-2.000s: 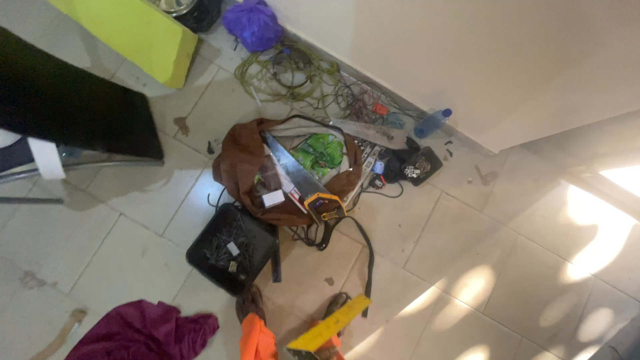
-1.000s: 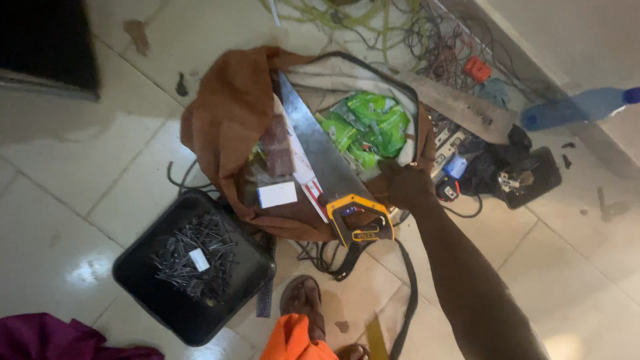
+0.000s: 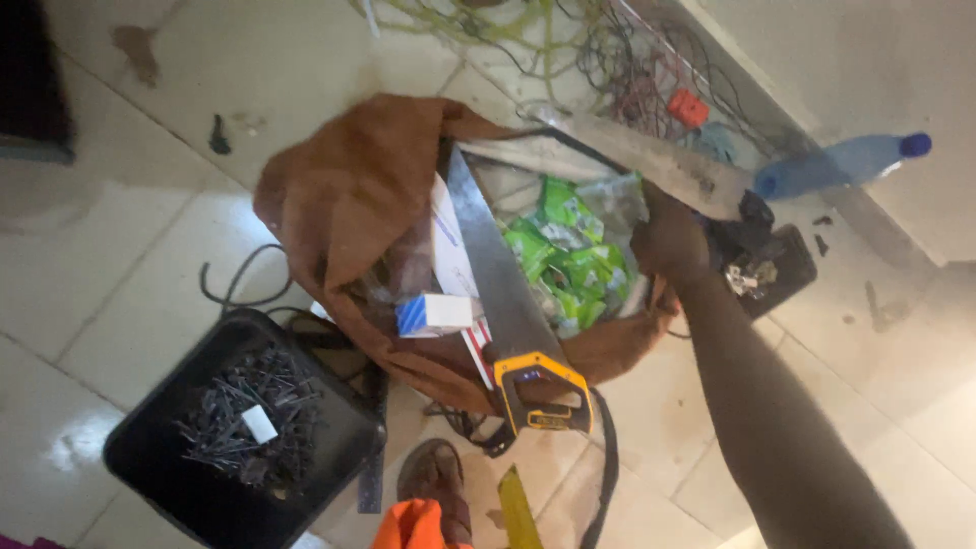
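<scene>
My right hand reaches in from the lower right, its fingers closed on the edge of a clear plastic bag with green packets in it. The fingertips are partly hidden. This lies in the mouth of a brown cloth bag. Across the cloth bag rests a handsaw, its yellow and black handle toward my feet. A small blue and white box and a long white carton lie left of the blade. My left hand is out of view.
A black container of nails stands at lower left. Tangled cables, a blue plastic bottle and a small black tray lie near the wall. My shoe and a yellow strip are at the bottom.
My right hand, out of view two seconds ago, came to the brown bag's right rim. It now holds the clear plastic, which is raised toward it. The view has moved closer.
</scene>
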